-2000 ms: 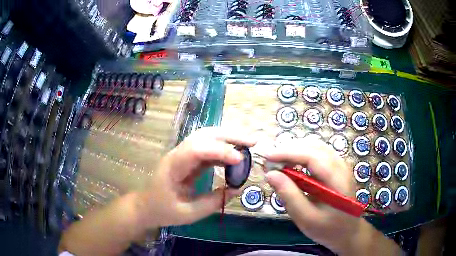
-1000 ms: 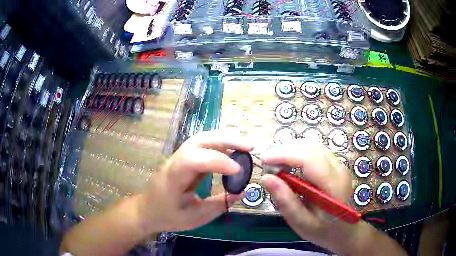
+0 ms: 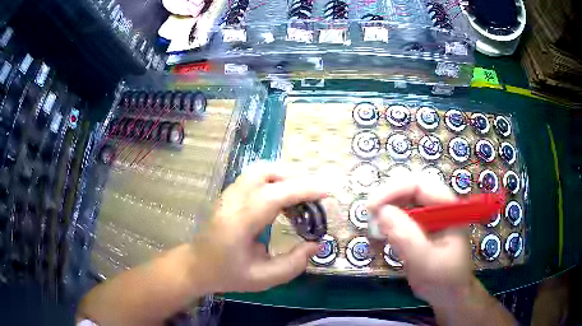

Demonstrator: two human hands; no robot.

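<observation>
My left hand [image 3: 249,232] holds a small dark loudspeaker [image 3: 310,221] between thumb and fingers, tilted on edge above the blister tray [image 3: 313,137]. My right hand [image 3: 424,235] grips a red test probe [image 3: 456,212], its handle pointing right; its tip is blurred, apart from the loudspeaker. Under and around my right hand, loudspeakers lie flat in rows in the tray, silver magnets ringed in white facing up. Part of these rows is hidden by my right hand.
The slotted tray [image 3: 159,191] at left holds dark speakers on edge in its upper rows. Stacked clear trays [image 3: 344,60] stand behind, a round white unit [image 3: 501,43] rear right, cardboard sheets [image 3: 555,57] far right, dark stacked trays [image 3: 38,146] at left.
The red probe has moved right, away from the loudspeaker, and its handle has swung nearer level. The loudspeaker has turned in my left hand, so its edge and another side show.
</observation>
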